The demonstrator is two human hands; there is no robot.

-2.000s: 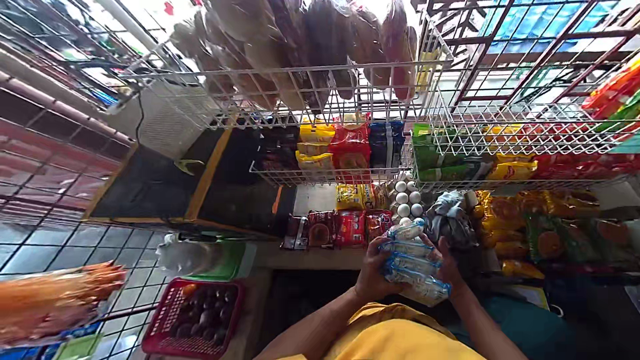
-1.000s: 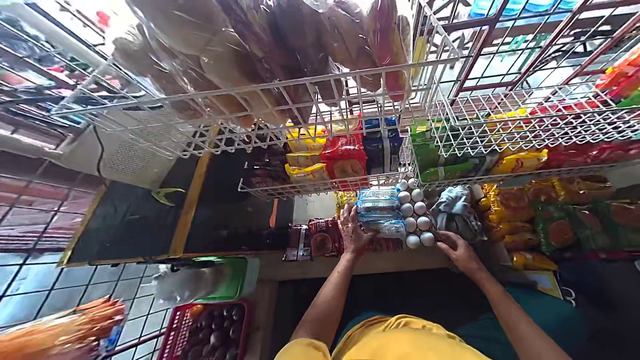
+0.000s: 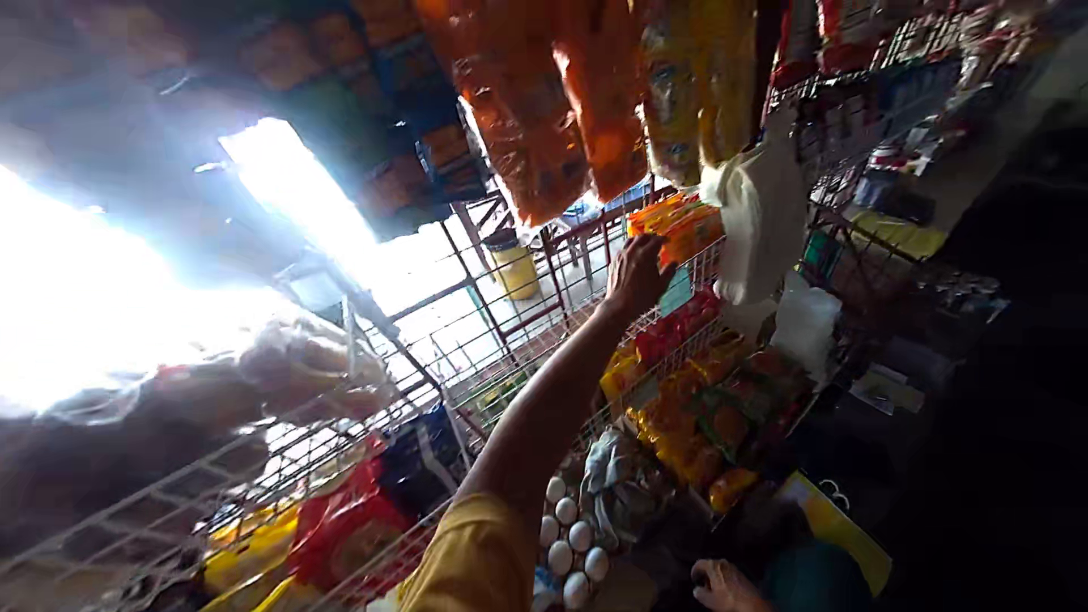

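Observation:
My left hand is stretched up and out at the end of a raised arm. Its fingers are spread at the edge of orange packets in a wire basket; whether they touch is unclear. Low in the view is my right hand, fingers partly curled, its palm side hidden. White eggs lie in a group left of it, beside a grey plastic bag. A bit of a blue and clear pack shows at their lower left.
Wire grid runs behind the baskets. Orange packs hang overhead, and a knotted white bag hangs right of my left hand. Yellow-orange snack packs lie below. Red packs fill a basket at lower left.
My left hand has left the blue and clear packs beside the eggs and risen to the orange packets. My right hand has moved away from the eggs. The view has swung right and tilted.

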